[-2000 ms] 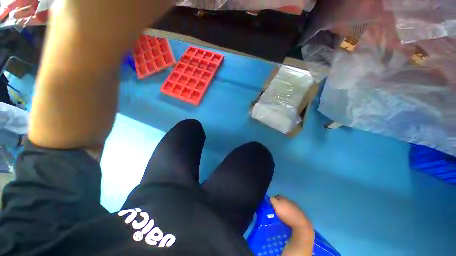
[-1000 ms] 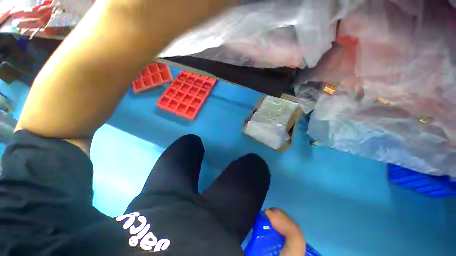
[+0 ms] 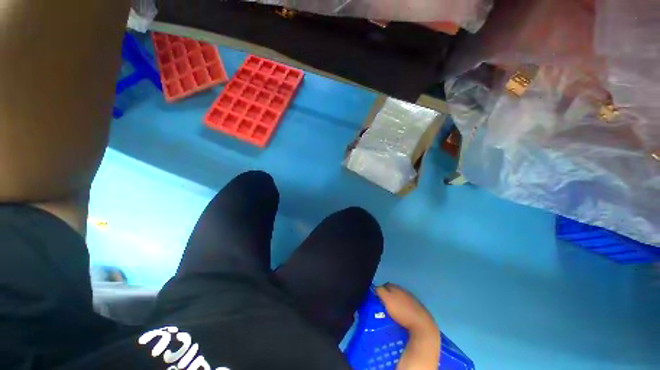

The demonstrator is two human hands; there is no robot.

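My right hand (image 3: 417, 325) grips the rim of a bright blue plastic stool (image 3: 380, 345) with a perforated seat, beside my right thigh at the bottom; its fingers are partly hidden. My left arm fills the left edge and runs up out of the picture; my left hand is cut off. Milky crinkled plastic film (image 3: 535, 159) hangs over the bench edge at upper right, with reddish layers showing through it. Small gold tabs (image 3: 519, 81) show at the film.
Two red-orange compartment trays (image 3: 255, 100) lie on the blue floor at upper left. An open carton (image 3: 428, 123) holds a clear-wrapped item (image 3: 394, 144). A blue crate (image 3: 604, 241) is partly under the film at right. Blue legs (image 3: 137, 69) stand at upper left.
The view has shifted. The hanging film at the top centre covers less of the picture than one second ago, and more dark space shows under the bench. My right hand stays on the stool.
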